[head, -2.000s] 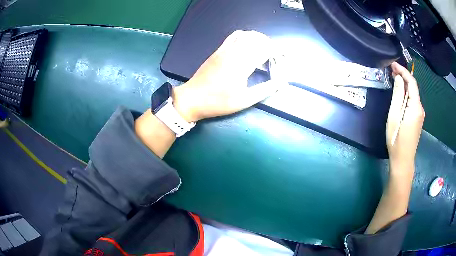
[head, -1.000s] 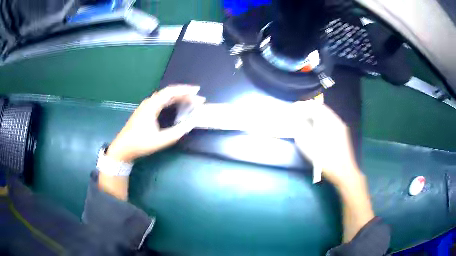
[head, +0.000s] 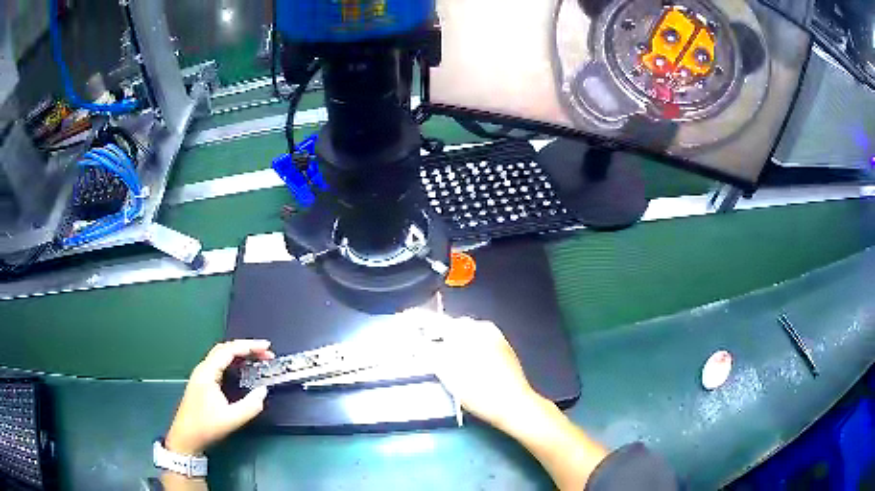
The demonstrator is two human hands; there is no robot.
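My left hand [head: 213, 398] grips the left end of a narrow silver-grey strip fixture [head: 293, 365] with a row of round parts, between thumb and fingers. The strip runs right into the white glare under the microscope head [head: 379, 273], where its right part is washed out. My right hand [head: 475, 364] is at the glare, closed around a thin stick tool; its orange-tinted end shows above the fingers and its pale end below. Whether this hand also touches the strip is unclear. A thin bar [head: 360, 375] lies on the black mat [head: 513, 297] just below the strip.
An orange disc [head: 461, 269] sits right of the microscope head. Behind are a keyboard [head: 494, 189], a blue bin [head: 299, 171] and a monitor [head: 508, 62] showing a round metal part with orange pieces. A whitish oval [head: 717, 369] and dark tweezers [head: 798, 343] lie at right; a black gridded tray [head: 21, 432] far left.
The view has swung up, bringing the monitor and keyboard in. My left hand has gone from the glare to the strip's left end; my right hand has moved from the strip's right end into the glare.
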